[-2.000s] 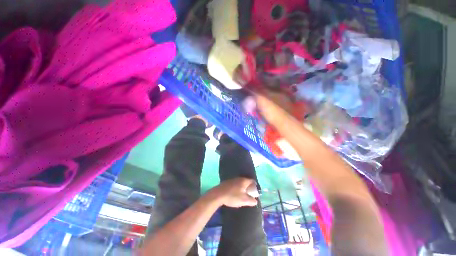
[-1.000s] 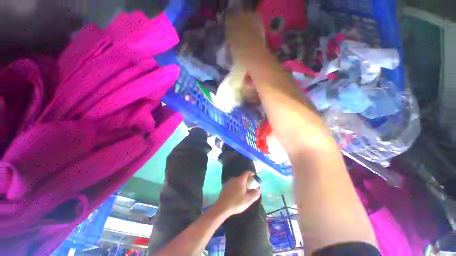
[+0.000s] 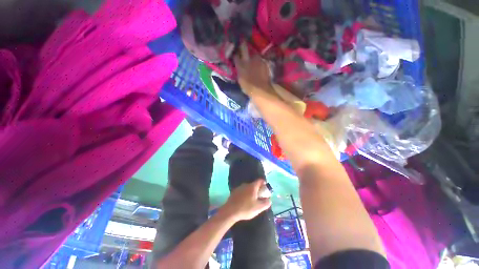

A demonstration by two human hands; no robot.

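My left hand (image 3: 249,199) is closed around a small white item (image 3: 265,191) with a dark end, above my legs at the lower middle. My right hand (image 3: 249,68) reaches into a blue crate (image 3: 228,129) at the upper middle. Its fingers are down among tangled pink, red and grey scraps (image 3: 299,62); the fingertips are partly hidden, so I cannot tell if they grip anything. A bit of cream material (image 3: 290,98) shows beside my right forearm.
Large magenta pieces (image 3: 89,126) hang at the left, with more magenta fabric (image 3: 399,226) at the lower right. The crate also holds a red roll-like thing with a centre hole (image 3: 286,9), light blue scraps (image 3: 367,97) and clear plastic (image 3: 407,134). A green floor (image 3: 157,173) shows below.
My right hand has moved from the crate's near side up, then back down among the scraps. The cream strips at the crate's upper left no longer show there. My left hand stays closed.
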